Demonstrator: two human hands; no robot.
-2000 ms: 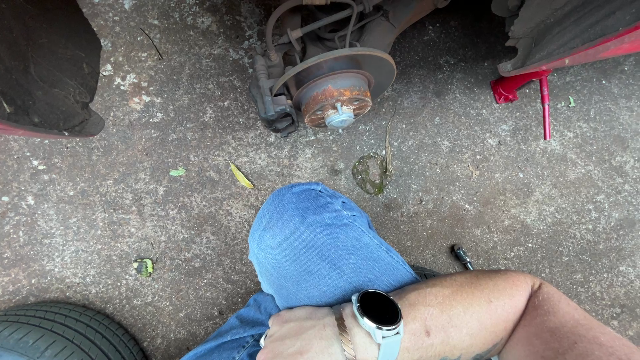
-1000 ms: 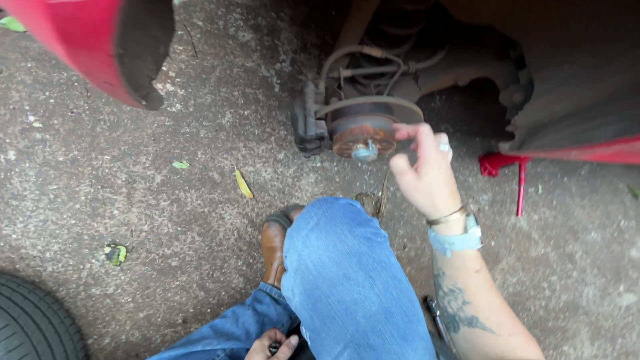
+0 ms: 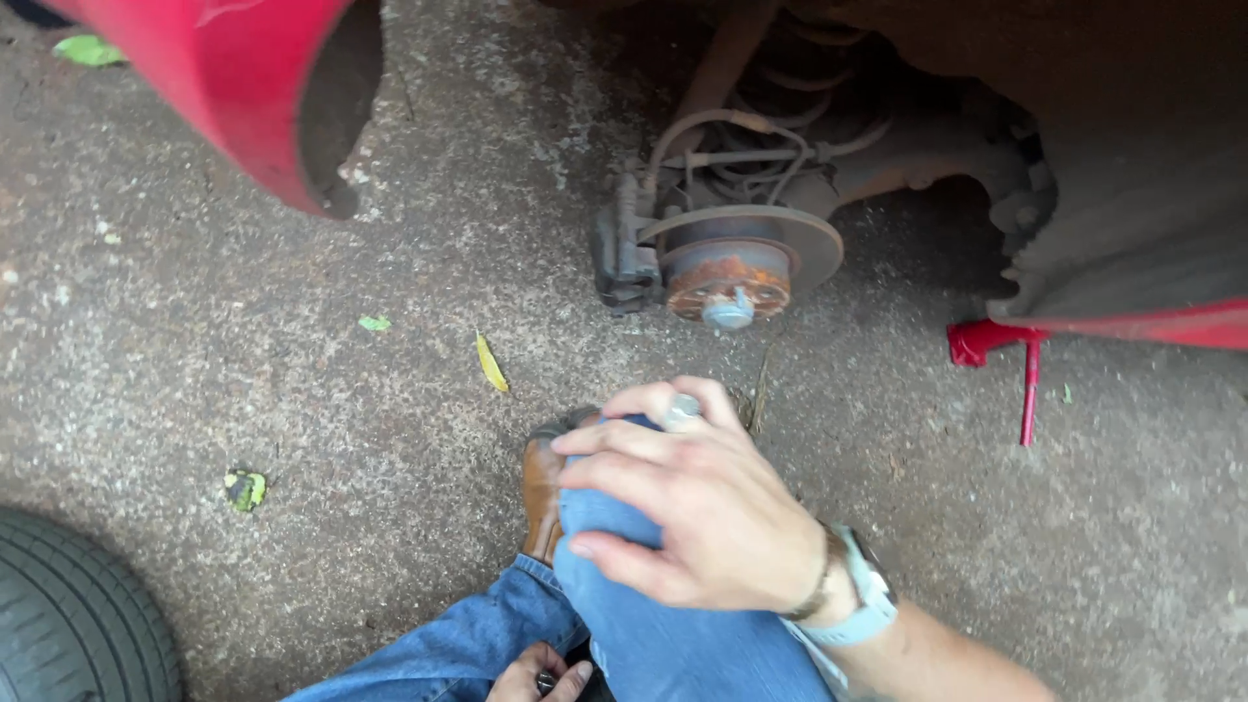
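Note:
My right hand (image 3: 682, 487), with a ring, a bracelet and a watch on a pale strap, rests over the raised knee of my blue jeans (image 3: 673, 634), fingers spread. Low in the view, my left hand (image 3: 541, 675) is partly cut off by the frame edge beside the jeans. Something small and dark shows at its fingers; whether it is a ring or a held thing is unclear. Beyond my knee is a wheel hub (image 3: 729, 283) with rusty face and grey centre cap, in front of a brake disc (image 3: 814, 244). A brake caliper (image 3: 624, 253) sits at the disc's left side.
Red bodywork (image 3: 234, 88) hangs at upper left. A dark wheel-arch liner (image 3: 1121, 214) and a red metal part with a rod (image 3: 1031, 390) are at right. A tyre (image 3: 78, 614) lies lower left. My brown boot (image 3: 541, 487) stands on concrete near a yellow leaf (image 3: 491, 364).
My right hand was in front of my lap, then out beside the hub and disc; now it has come back onto my knee. The view has shifted, bringing more red bodywork in.

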